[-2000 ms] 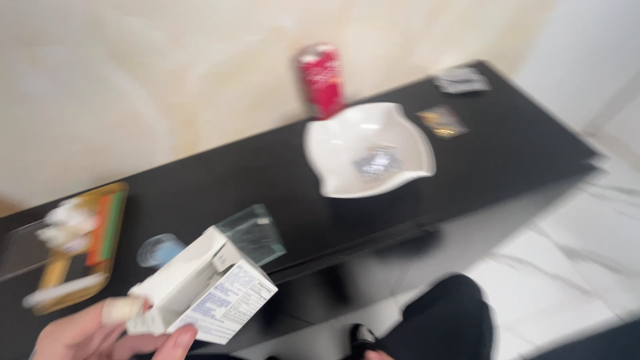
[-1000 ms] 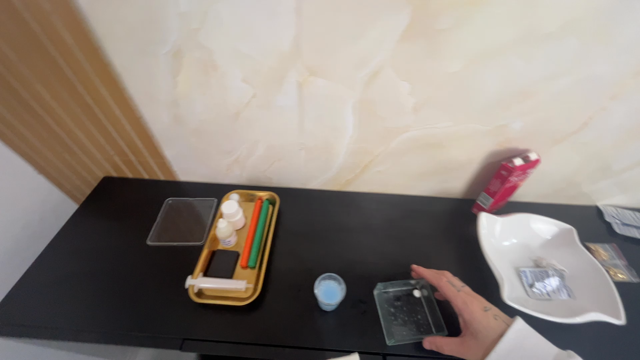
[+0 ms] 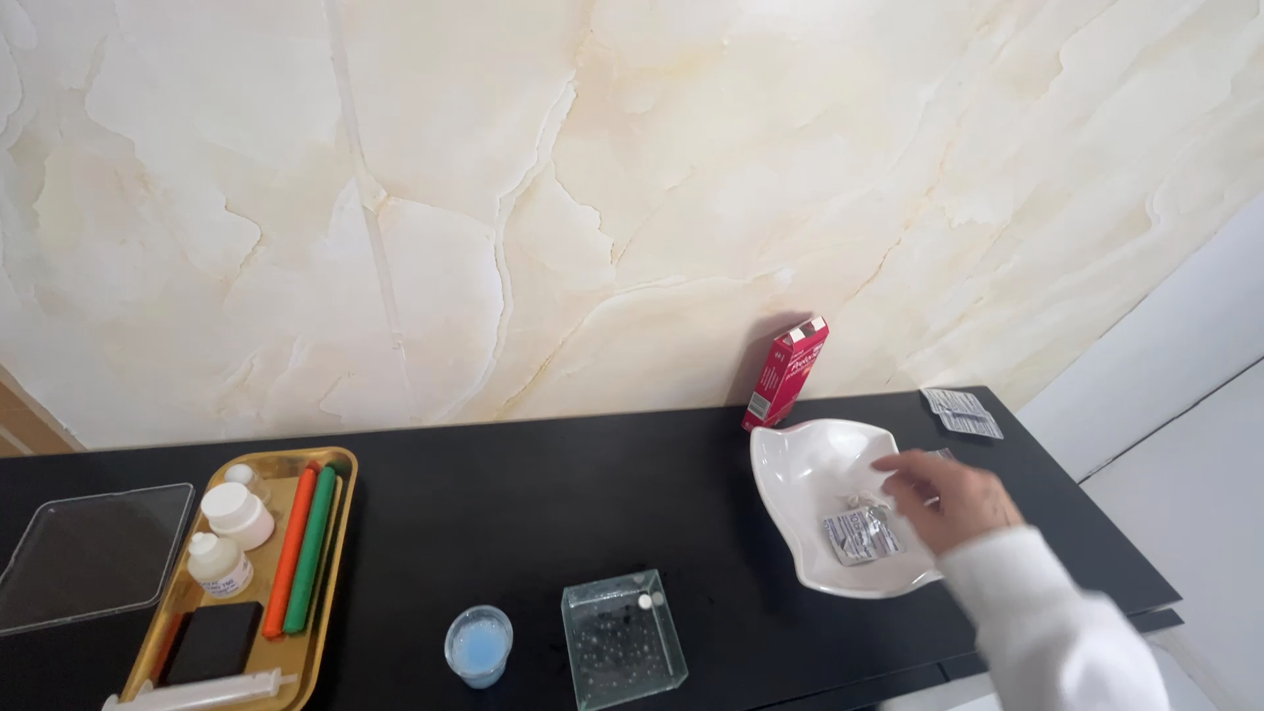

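My right hand (image 3: 943, 494), in a white sleeve, hovers over the right side of a white wavy-rimmed bowl (image 3: 790, 494), fingers a little bent; whether it holds anything cannot be told. Inside the bowl lies a silvery blister pack (image 3: 862, 534) with small pale bits beside it. My left hand is out of view. Left of the bowl stands a square clear glass dish (image 3: 622, 642) holding a round white tablet (image 3: 646, 600). Next to it is a small clear cup of light blue liquid (image 3: 479, 646).
A red carton (image 3: 785, 373) leans against the wall behind the bowl. More blister packs (image 3: 962, 413) lie at the back right. At left, a gold tray (image 3: 341, 553) carries bottles, orange and green sticks, a black block and a plastic syringe (image 3: 207, 690), beside a clear flat lid (image 3: 97, 556).
My right hand has moved from the glass dish to over the bowl. Two seconds ago my left hand held an open white carton; that hand is now out of view. The view has shifted right since one second ago.
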